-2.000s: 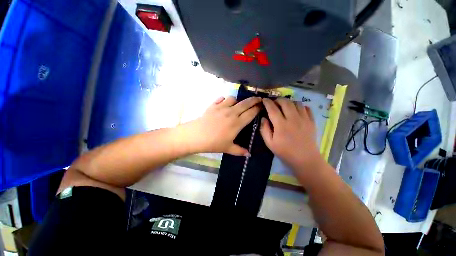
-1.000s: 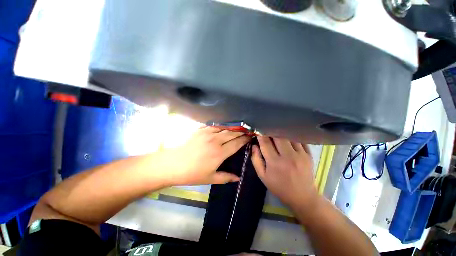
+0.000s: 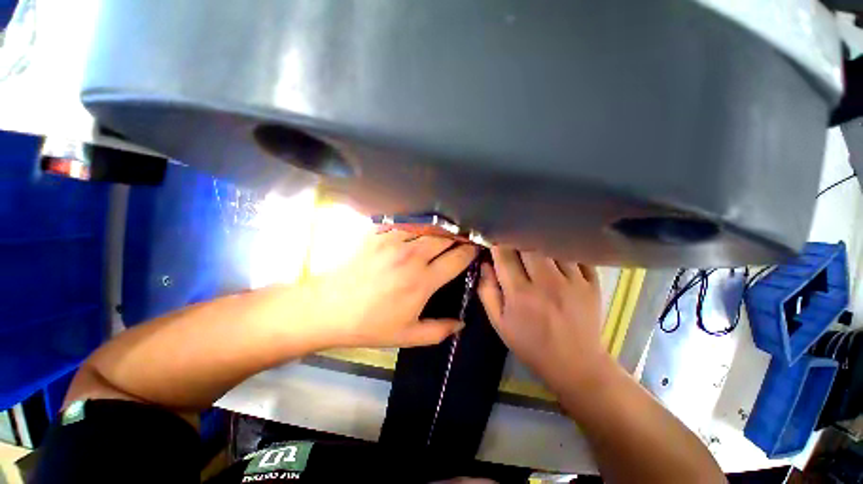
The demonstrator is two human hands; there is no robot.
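A black fabric band [image 3: 413, 392] lies lengthwise towards me, with a thin silver speckled cord [image 3: 443, 383] along its middle. My left hand [image 3: 393, 288] lies flat on the band's left side, thumb beside the cord. My right hand [image 3: 544, 307] presses on its right side, fingers pointing to the machine. Both hands' fingertips meet near the band's far end, just under the grey sewing machine head [image 3: 473, 123]. The far end and any clamp there are hidden by the fingers and the head.
The machine head fills the upper view, close to me. A large blue crate [image 3: 57, 255] stands at left. Two small blue bins [image 3: 790, 406] are at right, near a black cord [image 3: 705, 302]. Yellow tape [image 3: 620, 307] frames the plate. A bright glare lies left of my hands.
The view has moved in closer to the machine head, which now fills more of the picture and hides its red badge. My hands stay on the band in nearly the same place.
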